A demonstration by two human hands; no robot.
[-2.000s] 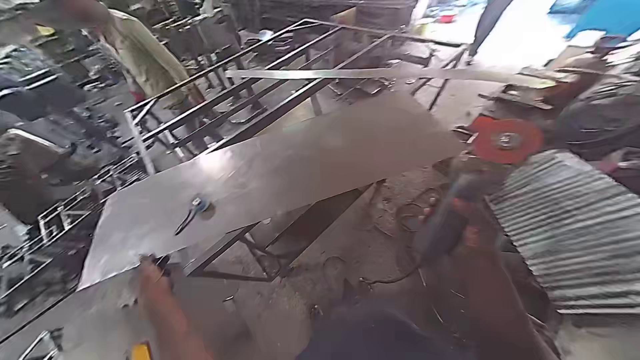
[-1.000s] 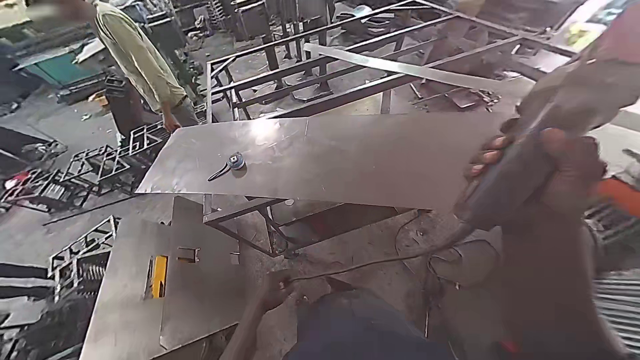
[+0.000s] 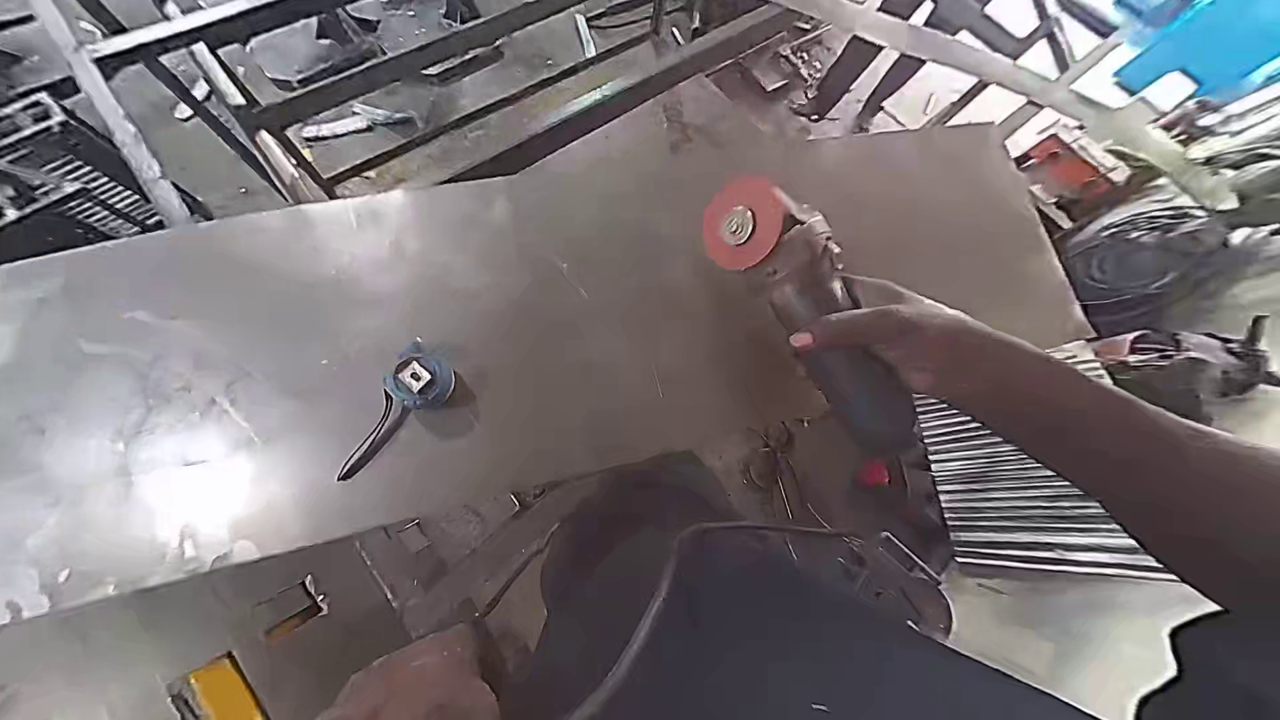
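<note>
My right hand (image 3: 890, 335) grips the dark body of an angle grinder (image 3: 850, 380), whose red disc (image 3: 742, 222) faces up over a wide metal sheet (image 3: 580, 330). On that sheet lies a blue round tool with a curved black handle (image 3: 415, 378), possibly a measuring tool, left of the grinder. My left hand (image 3: 425, 680) is low in the view, partly cut off by the bottom edge, beside the grinder's cable (image 3: 640, 640); whether its fingers hold the cable cannot be made out.
Welded metal frames (image 3: 400, 90) stand behind the sheet. Corrugated metal (image 3: 1030, 500) lies at the right. A lower plate (image 3: 340, 570) with a cutout and a yellow object (image 3: 225, 688) are at the lower left. The cable loops across my dark clothing (image 3: 780, 640).
The grinder in my right hand has moved from the right side to over the metal sheet, its disc now in full view. The view has shifted; the other person is out of it.
</note>
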